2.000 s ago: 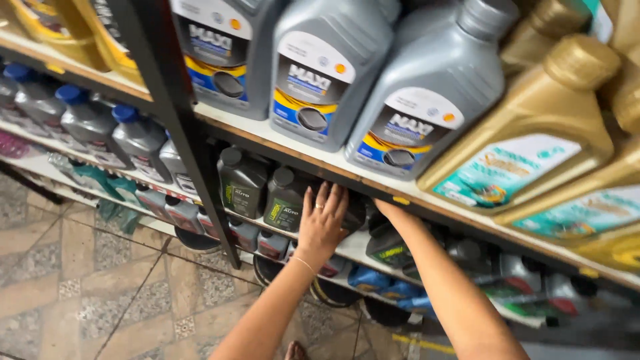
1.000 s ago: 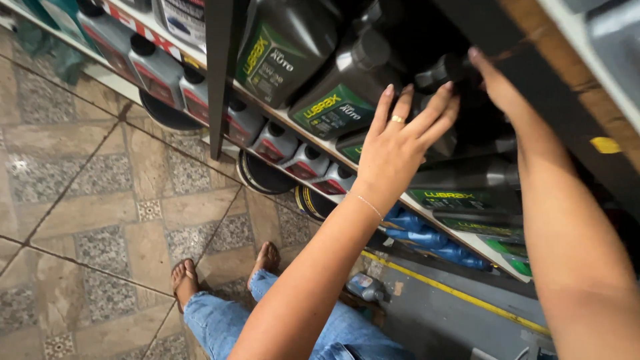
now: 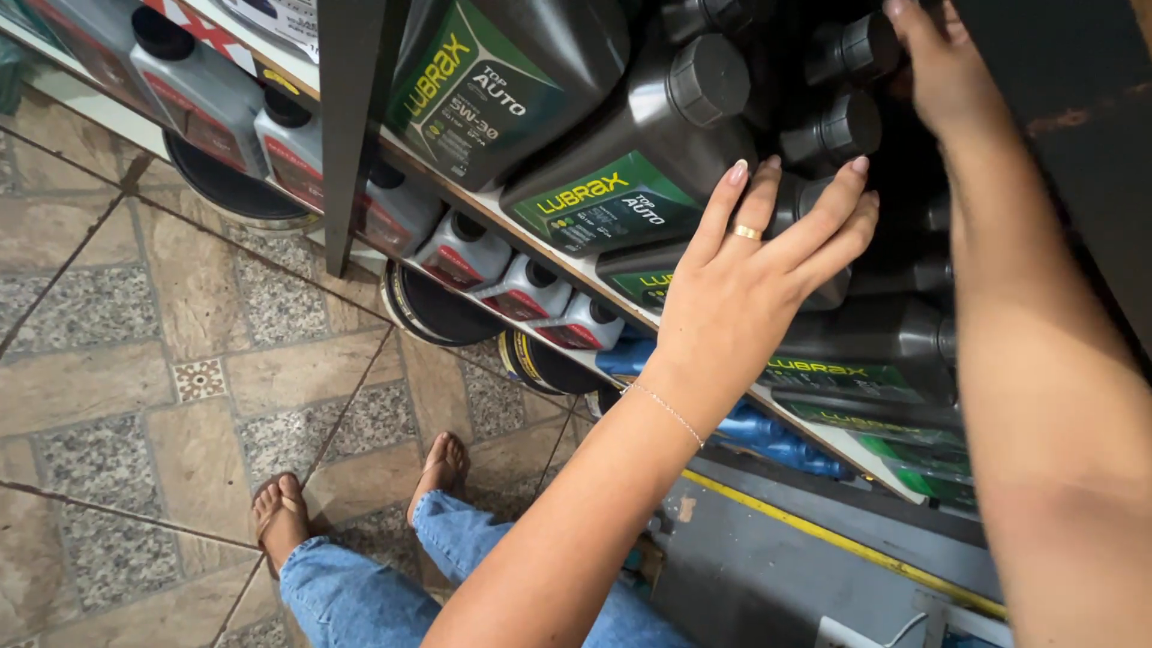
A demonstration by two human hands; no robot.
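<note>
Dark Lubrax motor oil bottles stand in rows on a shelf. My left hand (image 3: 756, 252), with a gold ring, lies with spread fingers over a dark oil bottle (image 3: 643, 274) whose label it partly covers. Left of it are a Lubrax bottle with a ribbed cap (image 3: 630, 180) and a larger-looking Lubrax bottle (image 3: 504, 90). My right hand (image 3: 940, 54) reaches in at the back of the shelf, beside a dark bottle cap (image 3: 855, 47); its fingers are partly hidden, and whether they hold anything does not show.
A black shelf upright (image 3: 355, 135) stands at the left. Grey bottles with red labels (image 3: 463, 252) line the shelf below, with black round containers (image 3: 432, 306) under them. More Lubrax bottles (image 3: 855, 360) lie right of my left wrist. My feet are on the tiled floor (image 3: 117, 378).
The view has moved in much closer to the dark bottles. Over the last second, my left hand stays at the bottles, while my right hand reaches further into the shelf.
</note>
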